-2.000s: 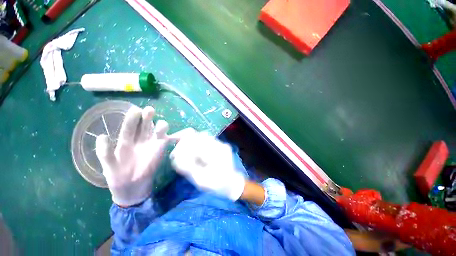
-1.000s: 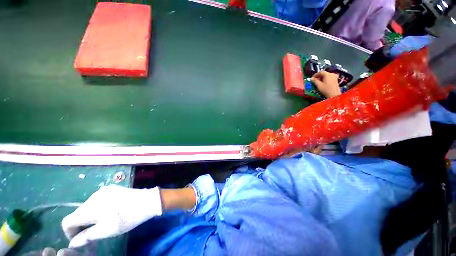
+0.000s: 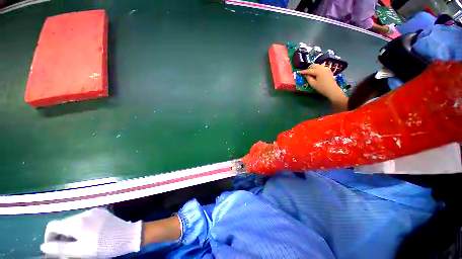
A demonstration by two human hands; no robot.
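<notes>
My right hand [image 3: 93,234], in a white knitted glove, is at the lower left, beside the belt's near edge. Its fingers are curled, with a dark gap between them. No held object shows, but the inside of the hand is hidden. My left hand is out of the picture. A circuit board [image 3: 299,49] with black and blue parts and a red-orange block [image 3: 281,68] along its left side lies on the green belt. Another person's bare hand [image 3: 320,80] touches its parts. A larger plain red-orange block [image 3: 69,55] lies on the belt at the upper left.
The green belt [image 3: 177,101] has a white-and-red near edging [image 3: 152,186]. A thick red-wrapped arm or tube [image 3: 354,129] reaches in from the right. A person in blue leans in at the right [image 3: 440,43]. Another person's pink clothing [image 3: 349,11] shows at the top.
The view has turned right, away from the bench. The syringe and round lid are out of the picture, and so is my left hand. The other person's hand remains on the board.
</notes>
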